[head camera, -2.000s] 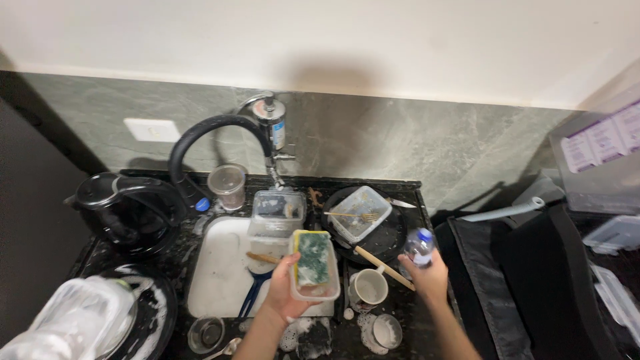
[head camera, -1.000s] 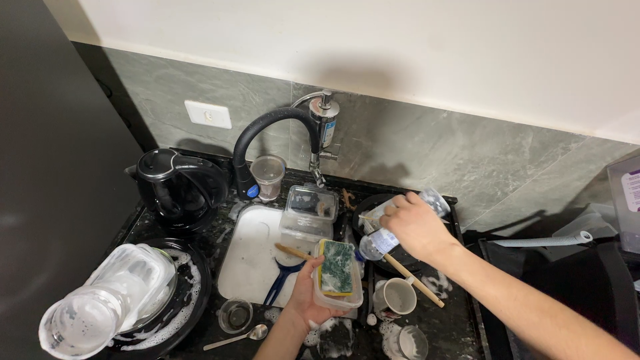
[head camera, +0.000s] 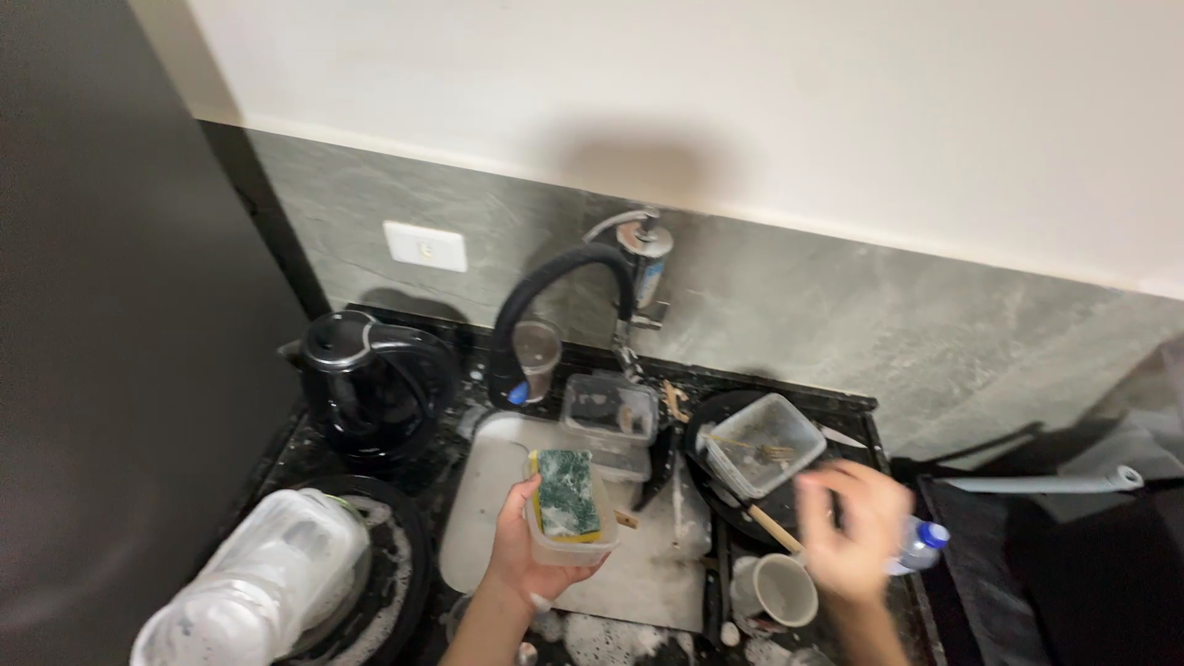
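My left hand (head camera: 523, 546) holds a small clear plastic container (head camera: 578, 552), with a soapy green-and-yellow sponge (head camera: 567, 495) lying in it. My right hand (head camera: 856, 532), blurred, is raised over the right side of the counter. Just beyond it lies a clear bottle with a blue cap (head camera: 920, 544), partly hidden by the hand; whether the fingers touch it is unclear. Left of that hand a plastic container with a fork (head camera: 770, 446) rests on a black pan (head camera: 708, 407). A white mug (head camera: 782, 592) stands below, near a wooden handle (head camera: 775, 529).
A black kettle (head camera: 370, 388) stands at the left, behind soapy stacked plastic containers (head camera: 277, 555) on a black pan. A black flexible faucet (head camera: 564, 264) arches over a white board or tray (head camera: 490, 499). Clear containers (head camera: 610, 412) and a cup (head camera: 538, 347) sit near the wall.
One second ago my right hand held the bottle tilted over the sponge area; the bottle is now at the right edge and the hand has moved right. My left hand still holds the container and sponge.
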